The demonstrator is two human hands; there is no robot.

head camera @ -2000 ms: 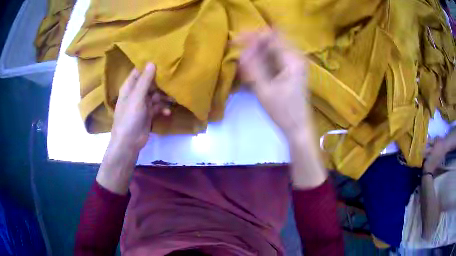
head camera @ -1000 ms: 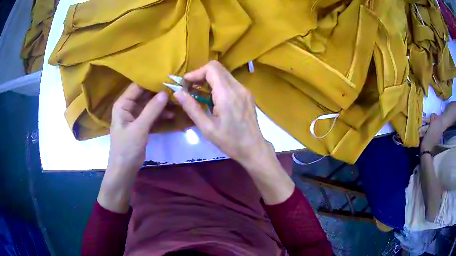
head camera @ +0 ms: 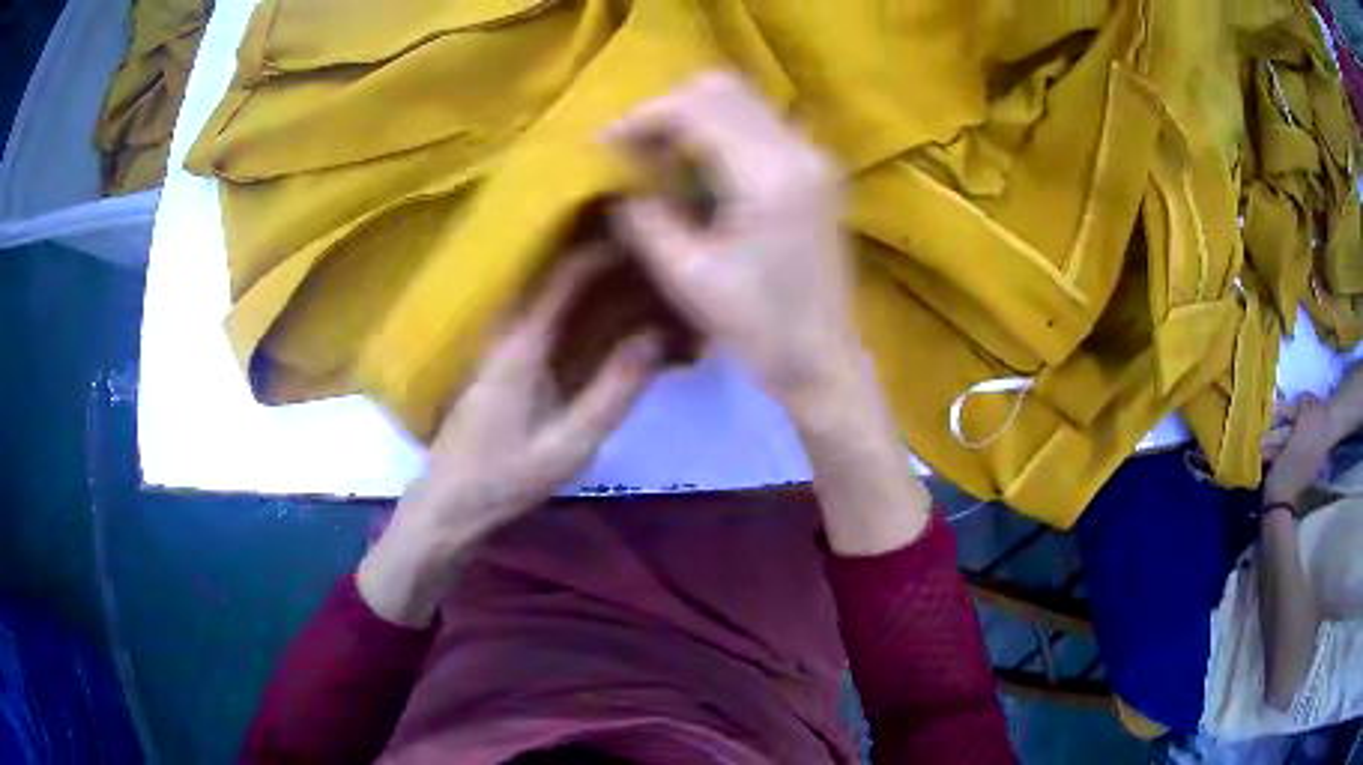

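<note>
A mustard-yellow garment (head camera: pixel 493 224) lies spread over the table, with a blurred, raised fold between my hands. My left hand (head camera: pixel 523 404) holds the lower edge of this fold, thumb and fingers around the cloth near the table's front edge. My right hand (head camera: pixel 748 224) is at the fold's upper right side, fingers curled and blurred by motion. Snips cannot be made out in my right hand now. A dark opening in the cloth shows between the hands.
More yellow garments (head camera: pixel 987 224) with a white loop (head camera: pixel 987 411) lie to the right and hang over the front edge of the white table (head camera: pixel 187 359). A translucent bin (head camera: pixel 60 180) is at the left. A seated person's arm (head camera: pixel 1283 583) is at the right.
The snips blades seen a second ago at my right fingertips no longer show. My right hand has moved up and right, my left hand right, and the cloth between them has been lifted and turned.
</note>
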